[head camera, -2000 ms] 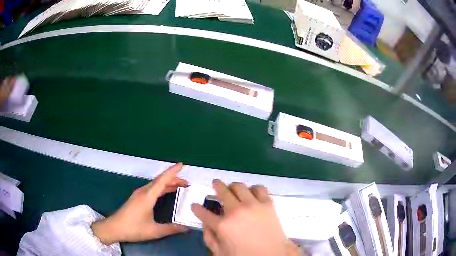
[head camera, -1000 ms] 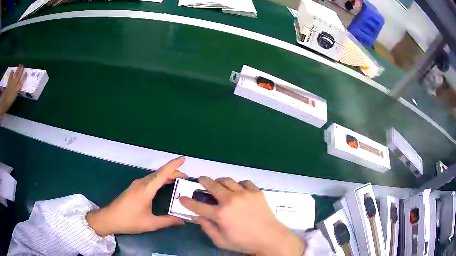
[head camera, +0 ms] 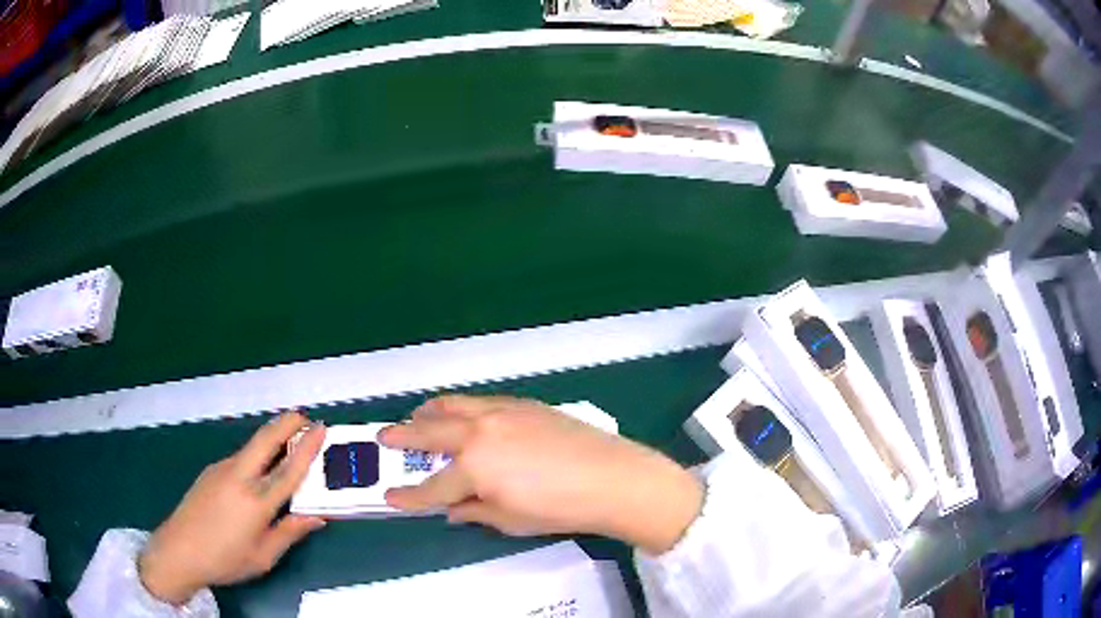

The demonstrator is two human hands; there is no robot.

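A white inner watch box lies on the green bench in front of me, with a dark square watch face near its left end. My left hand holds the box's left end between thumb and fingers. My right hand grips it from above, fingers on a printed patch beside the watch face, and covers its right part. Another white box or sleeve with small print lies nearest me, cut off by the frame's bottom edge.
Waiting watch boxes lean in a group at the right. On the belt are orange-faced watch boxes at the far right and a white box at the left. A pale rail divides belt and bench. Fanned white sheets lie at the far left.
The view has turned rightward and down. The dark watch face beside my right fingers is now uncovered. The other person's hand has left the box at the left.
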